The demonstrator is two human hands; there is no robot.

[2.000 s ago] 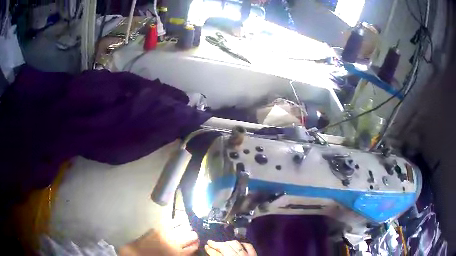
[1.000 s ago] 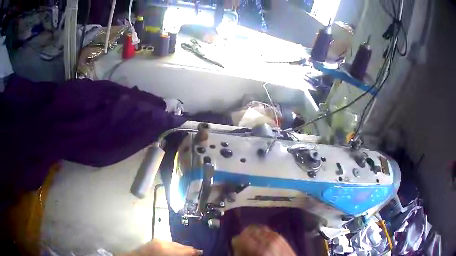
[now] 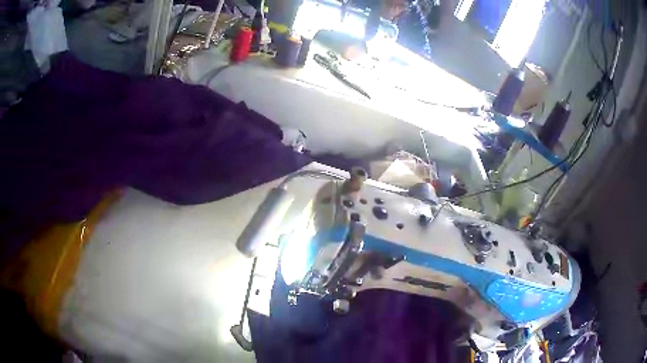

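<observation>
A dark purple garment piece (image 3: 383, 326) lies under the head of the white sewing machine (image 3: 440, 244) with a blue stripe, running down past the lower picture edge. The presser foot and needle area (image 3: 319, 287) is in bright glare, and the cloth lies beneath it. The needle plate edge (image 3: 259, 283) shows bare at the left of the cloth. The grey-white machine lamp (image 3: 264, 221) hangs left of the head. Neither my left hand nor my right hand is in the picture.
A large heap of purple cloth (image 3: 149, 142) lies at left, over a yellow-orange cover (image 3: 67, 262). Behind the machine stands another table (image 3: 284, 88) with a red spool (image 3: 242, 44) and dark scissors-like snips (image 3: 342, 73). Dark thread cones (image 3: 555, 124) stand at the right.
Both hands, earlier at the cloth near the needle, have left the picture. The view has shifted, and more of the needle plate edge and the purple cloth shows below the head.
</observation>
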